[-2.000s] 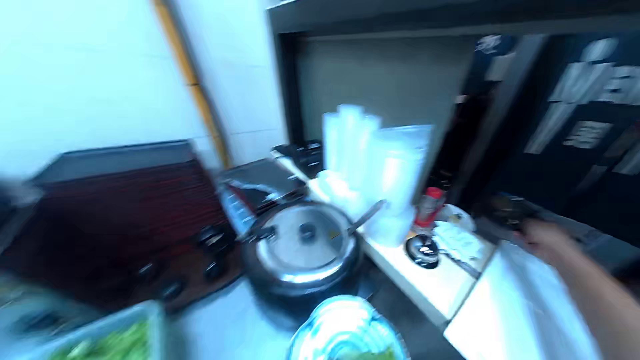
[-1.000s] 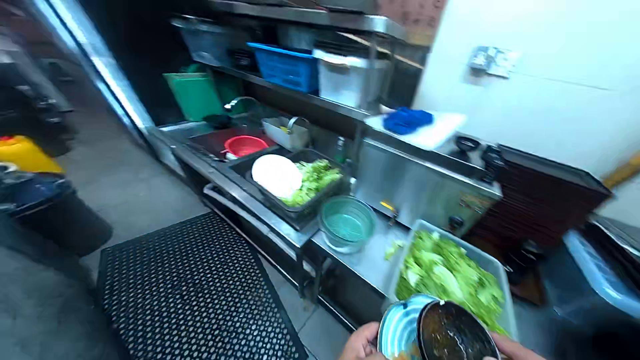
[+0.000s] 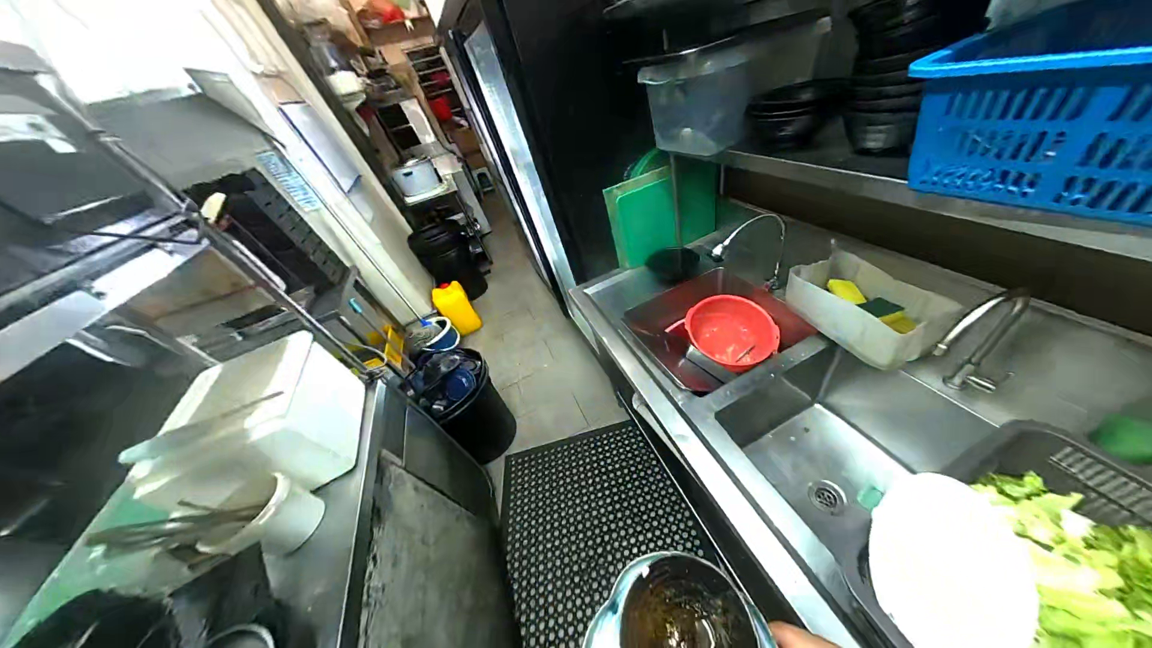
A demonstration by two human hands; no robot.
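At the bottom edge, a dark-insided bowl [image 3: 688, 605] with brown, wet residue sits nested in a pale blue glossy bowl [image 3: 605, 621]. Fingers of my right hand [image 3: 799, 636] show at the right side of the bowls, holding them; the rest of that hand is cut off by the frame. My left hand is out of view. Right of the bowls, a round white item [image 3: 949, 562] rests at the sink's edge, against chopped leafy greens [image 3: 1093, 562] in a dark basin.
A steel sink [image 3: 823, 450] with a curved tap [image 3: 981, 337] lies on the right. Beyond it are a sponge tub [image 3: 940, 333], a red colander [image 3: 731, 331] and green cutting boards [image 3: 643, 216]. A perforated black mat [image 3: 594, 504] covers the floor; a black bin [image 3: 481, 414] and a steel counter [image 3: 328, 549] stand left.
The view has swung far left, from the pot and wall, past the greens, to the sink and aisle. The left hand, seen at the bowls one second ago, is out of view.
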